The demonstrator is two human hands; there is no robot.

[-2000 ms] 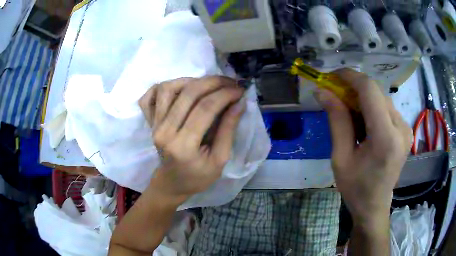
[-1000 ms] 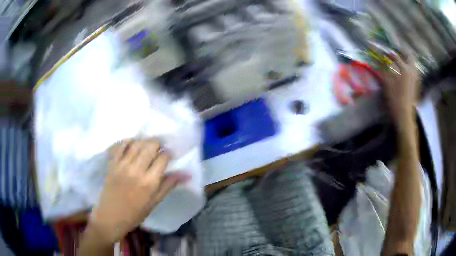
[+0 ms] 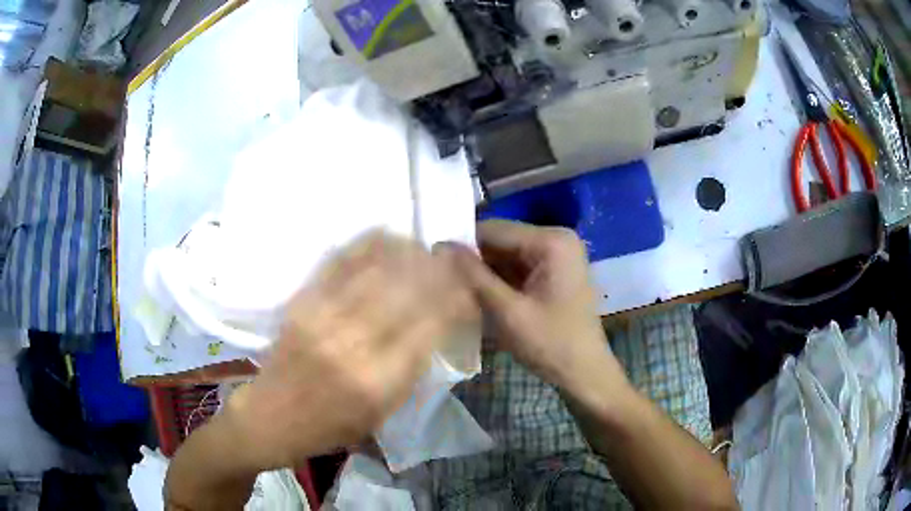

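Observation:
A white garment body [image 3: 330,180] lies heaped on the table left of the overlock machine's needle area [image 3: 455,125]. My left hand [image 3: 360,329] is blurred and lies over the cloth near the table's front edge; its fingertips are hard to make out. My right hand [image 3: 539,289] pinches the right edge of the white cloth, close beside my left hand, in front of the machine. A loose white flap [image 3: 430,429] hangs below the hands over the lap. The overlock machine [image 3: 599,120] stands behind, with its purple-green label [image 3: 385,25].
A blue plate [image 3: 619,210] lies before the machine. Red-handled scissors [image 3: 834,165], a yellow handle [image 3: 857,138] and a grey pouch [image 3: 819,245] lie right. Cut pieces [image 3: 819,419] hang at lower right. A red basket [image 3: 180,409] stands lower left.
The yellow screwdriver has left my right hand, which reached to the far right and has come back to the cloth. My left hand stays at the cloth. The view has shifted.

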